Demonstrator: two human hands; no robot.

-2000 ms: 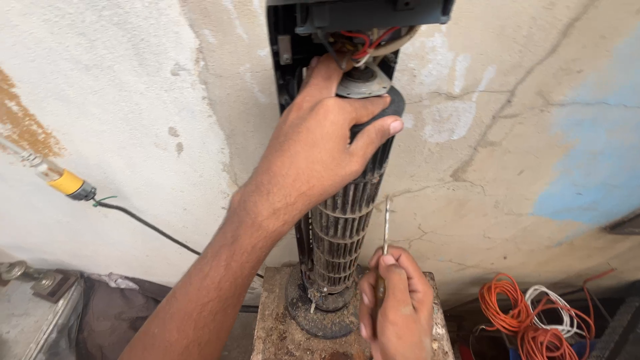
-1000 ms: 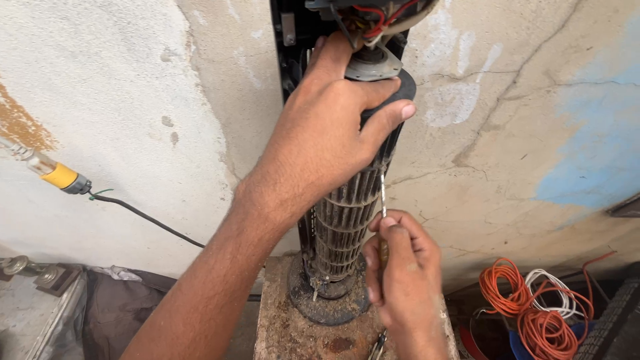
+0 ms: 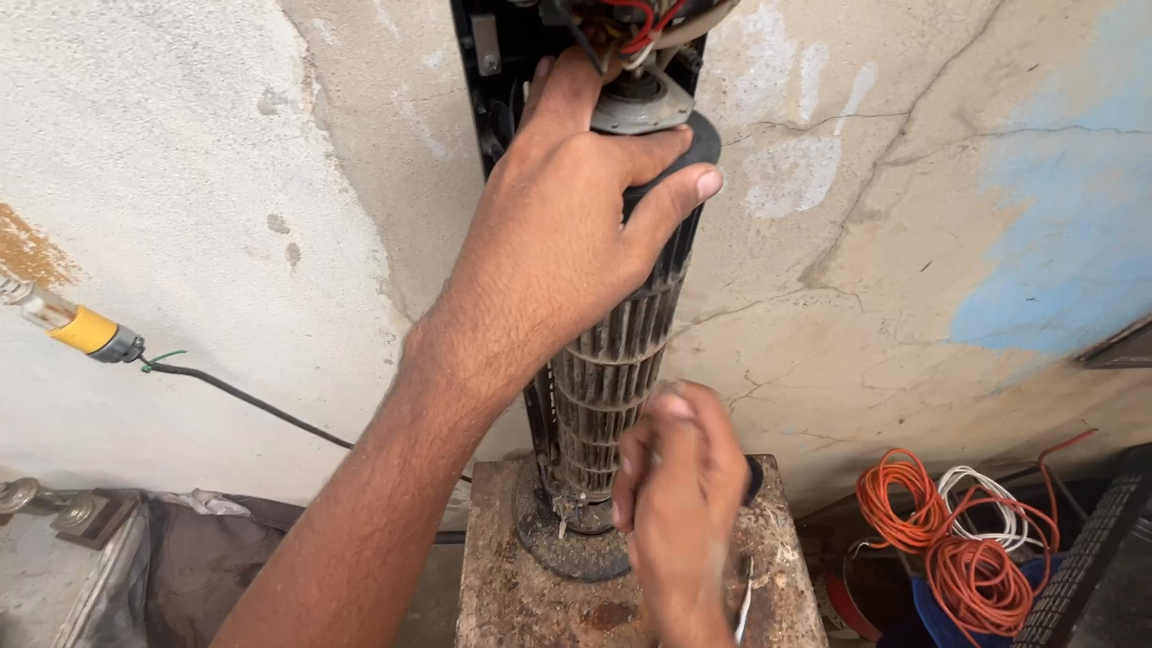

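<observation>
A dusty cylindrical blower wheel of a tower fan (image 3: 616,387) stands upright in its black housing. My left hand (image 3: 576,207) grips the top of the wheel, thumb and one finger on its dark rim, other fingers behind, just under the grey motor mount (image 3: 643,106). Red and white wires (image 3: 643,31) hang above the mount. My right hand (image 3: 679,486) is half closed in front of the wheel's lower part, blurred. The screwdriver is not plainly seen in it, and whether it holds anything is unclear. The round base (image 3: 576,553) rests on a worn stool top (image 3: 531,612).
A cracked, painted wall (image 3: 828,270) rises behind the fan. At left, a yellow-banded connector (image 3: 85,330) trails a black cable (image 3: 261,405). Orange wire coils (image 3: 976,580) and a white coil (image 3: 985,504) lie at lower right beside a black grille (image 3: 1093,540). A thin metal tool (image 3: 745,598) lies on the stool.
The screwdriver that stood upright in my right hand in both earlier frames no longer shows plainly. My left hand keeps its hold at the wheel's top.
</observation>
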